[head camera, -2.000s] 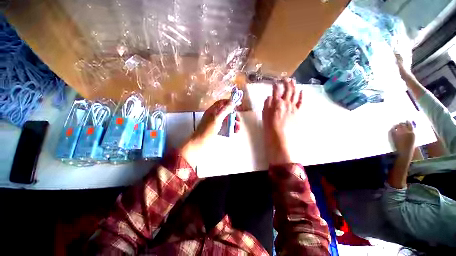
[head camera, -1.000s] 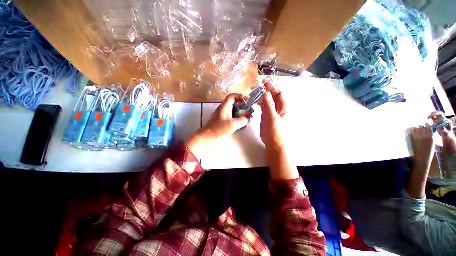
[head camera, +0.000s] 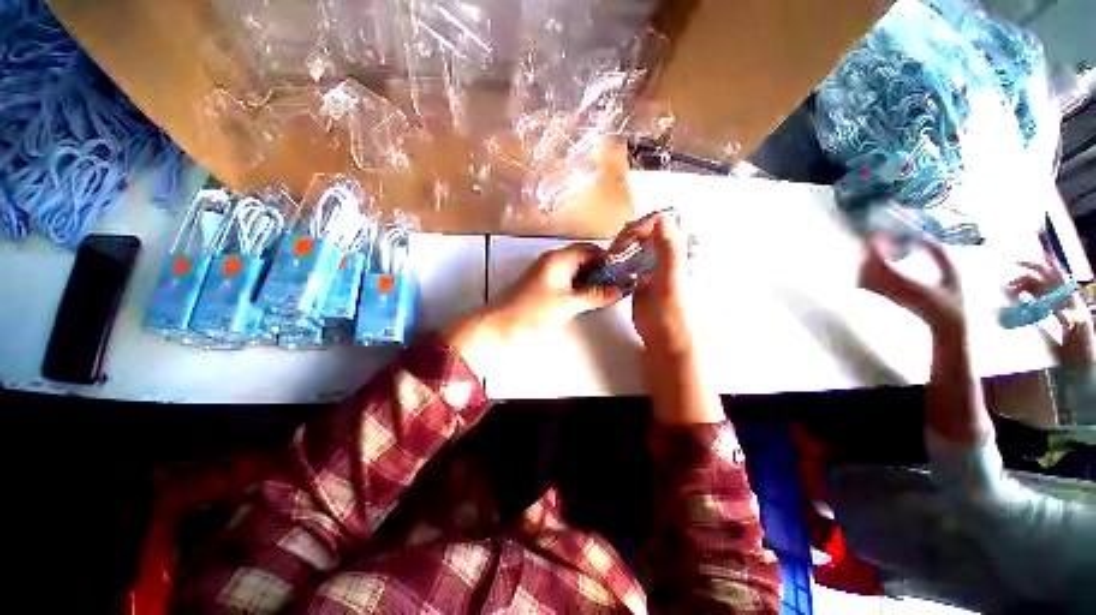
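My left hand and my right hand are together over the white tabletop, both on a small carded cable. Its card looks dark blue in shadow, and the pale coil points towards my right fingers. I cannot tell whether a clear box is around it. Packed units stand in a tight row at left, with light blue cards, orange-red marks and white loops above.
A large carton with clear plastic boxes is beyond my hands. A black phone and loose cables lie at left. Carded cables are at right, beside another person's hands. A blue crate is below.
My right hand has come from lying on the tabletop to the carded cable and closed around its coil end. The other person's hand has reached over to the stock at right.
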